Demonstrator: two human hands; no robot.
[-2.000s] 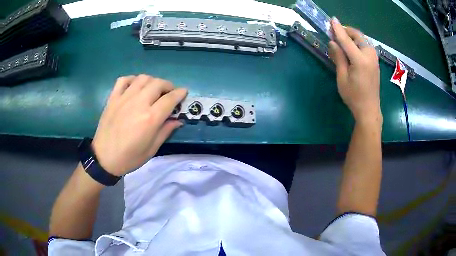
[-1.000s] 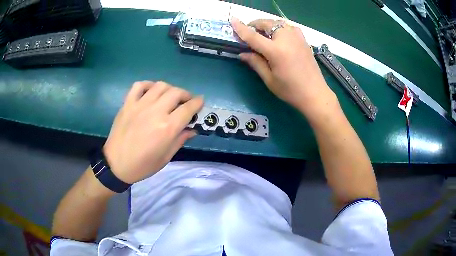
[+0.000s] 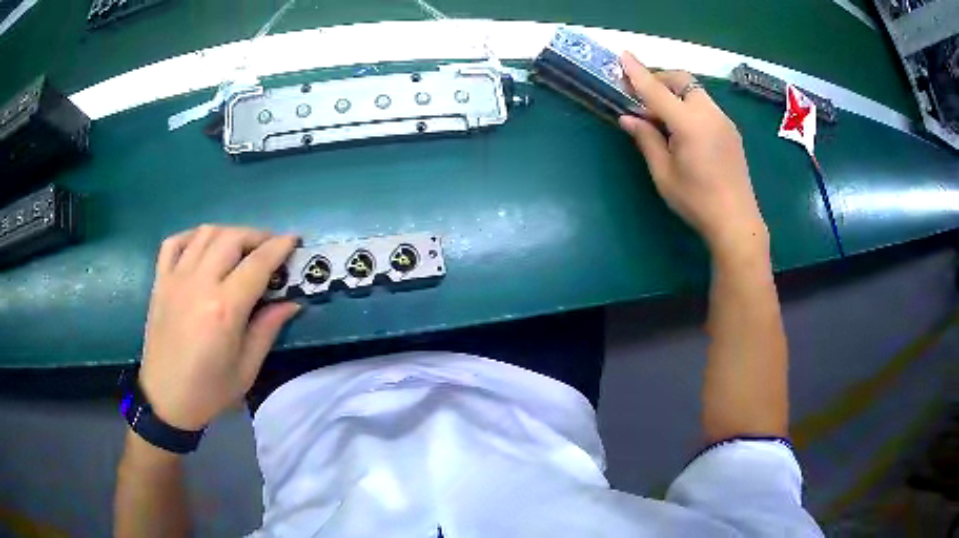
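Note:
My left hand [image 3: 216,321] grips the left end of a grey six-hole metal bar [image 3: 360,267] near the bench's front edge; several dark recesses with brassy centres show, and my fingers hide the left end. My right hand [image 3: 689,147] holds a thin, shiny bluish-white strip [image 3: 589,55] on top of dark bar-like metal [image 3: 576,86], tilted down to the right. My fingers cover the right end; I cannot tell how many pieces lie under the strip. The silvery fixture [image 3: 366,114] with six round spots lies between and beyond my hands.
Dark stacked bars [image 3: 37,126] stand at the left edge, with another ribbed stack [image 3: 40,223] nearer me. A red-and-white tag [image 3: 798,118] on a blue stick lies at right by a grey bar [image 3: 766,82]. Clear tape [image 3: 198,114] shows at the fixture's left end.
My right hand has moved from over the fixture to its right, with the strip now over dark metal. The fixture's face looks lighter. My left hand stays on the grey bar. The view has shifted.

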